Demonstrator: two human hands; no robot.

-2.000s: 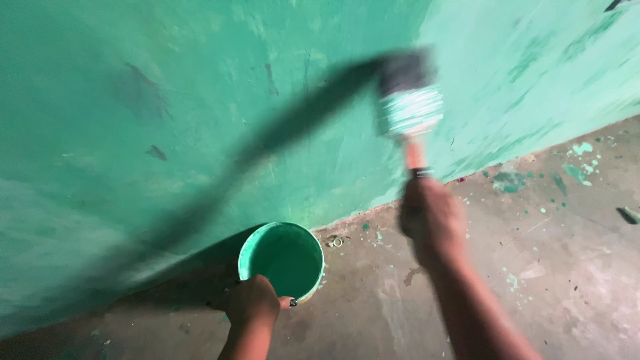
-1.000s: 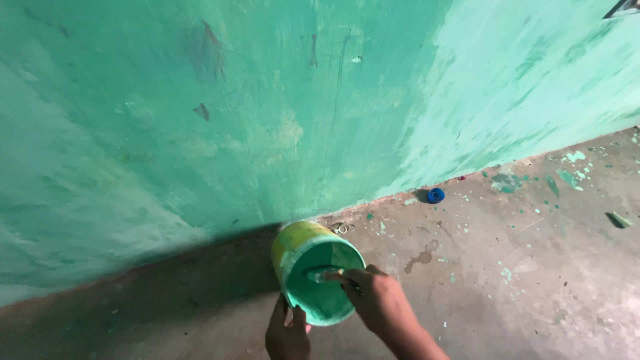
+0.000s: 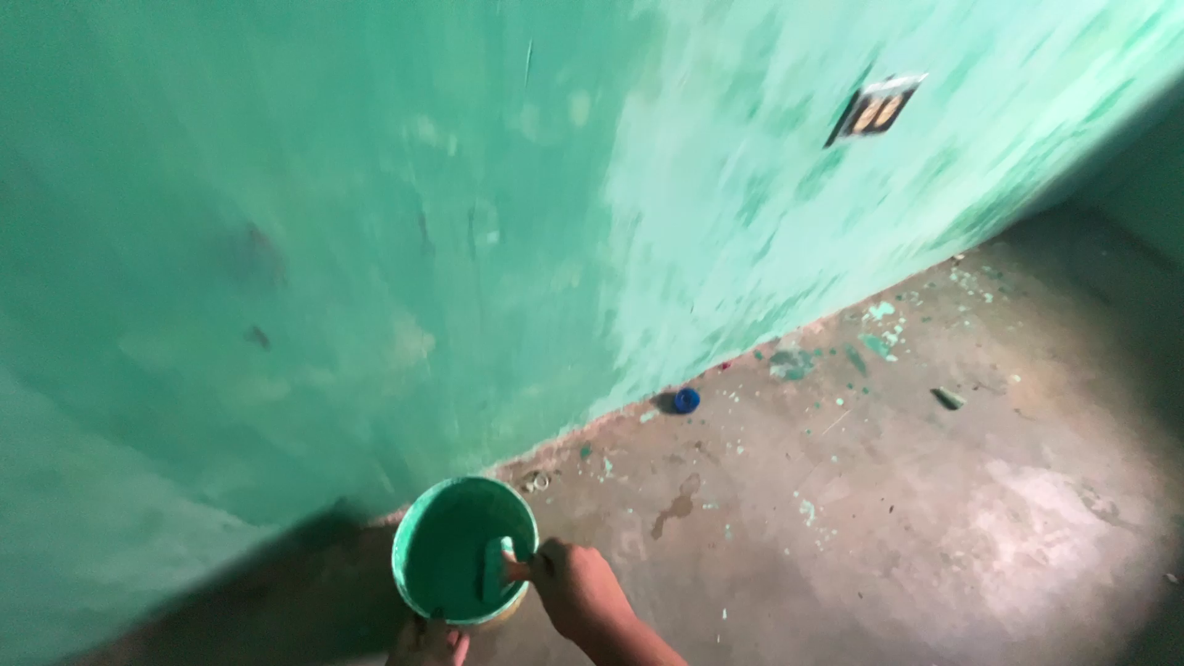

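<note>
A round bucket (image 3: pixel 400 546) of green paint stands on the floor at the foot of the wall, low in the view. My right hand (image 3: pixel 578 587) grips the handle of a paintbrush (image 3: pixel 497 569), whose paint-coated head is inside the bucket near its right side; the bristle ends are hard to make out. At the bucket's near rim is my left hand (image 3: pixel 430 640), its fingers on the edge. The wall (image 3: pixel 481 231) is darker green at the left and pale, streaky mint at the right.
An electrical outlet plate (image 3: pixel 874 109) is set in the wall at the upper right. Along the wall's foot on the concrete floor (image 3: pixel 786 555) lie a blue ring-shaped object (image 3: pixel 686 400) and paint spatters (image 3: pixel 791 363). Farther right is a small greenish piece (image 3: pixel 948 399).
Two seconds ago the brush was up against the wall; one second ago it was in the bucket, where it is now. The bucket was tilted then and now stands more upright.
</note>
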